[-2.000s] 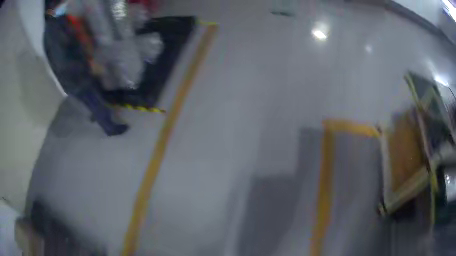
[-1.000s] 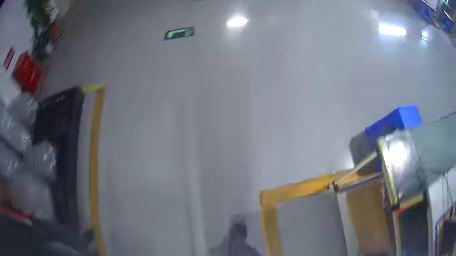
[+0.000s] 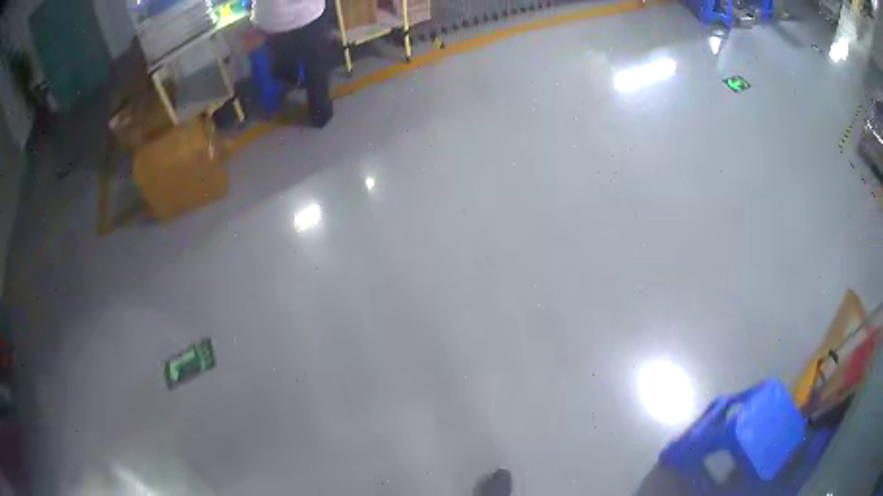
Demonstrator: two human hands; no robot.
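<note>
Neither of my hands is in the picture. Nearest in front of me is the grey, shiny factory floor. A blue plastic stool stands at the lower right, beside the edge of a bench that is cut off by the picture's rim. A small dark shape, perhaps my shoe, shows at the bottom edge.
A brown cardboard box stands at the upper left. A person stands beside a bench there. Shelving is at the top. Green floor signs lie left and upper right. A yellow line crosses the top.
The view has swung right across the floor. The blue stool is nearer, the floor sign has moved left and down, and the box and the person at the bench have come into view.
</note>
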